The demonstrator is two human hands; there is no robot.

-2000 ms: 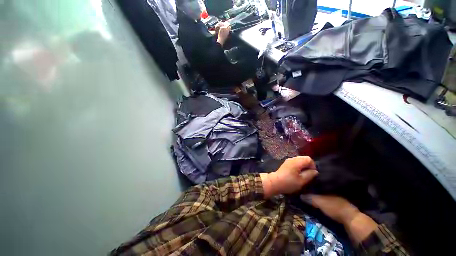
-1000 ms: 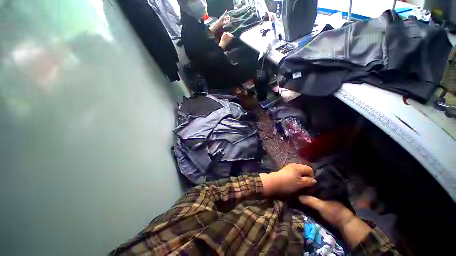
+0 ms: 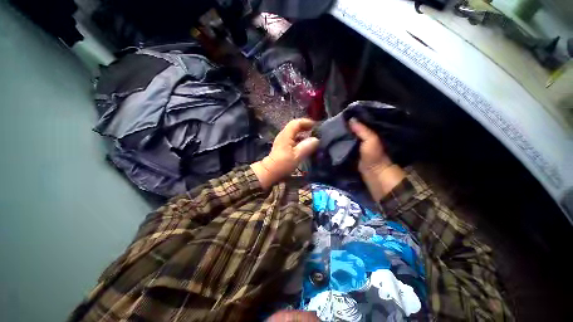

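A dark grey and black cloth workpiece (image 3: 341, 138) is bunched above my lap, with a lighter grey face showing on its left part. My left hand (image 3: 291, 151) is at its left edge, thumb and fingers pinched together at the cloth. My right hand (image 3: 372, 149) grips the piece from the right, with the thumb on the grey face and the other fingers hidden behind the cloth. The black part hangs past my right hand towards the dark space under the table.
A heap of grey and black pieces (image 3: 182, 116) lies at left beside a pale green surface (image 3: 50, 188). The white machine table edge with a ruler scale (image 3: 452, 82) curves along the right. Shiny clear plastic (image 3: 292, 82) and a red item (image 3: 317, 104) lie beyond my hands.
The view has tilted down and turned right, so the other person and the cloth draped on the table are out of it. My hands have lifted the workpiece and moved apart, showing its grey face.
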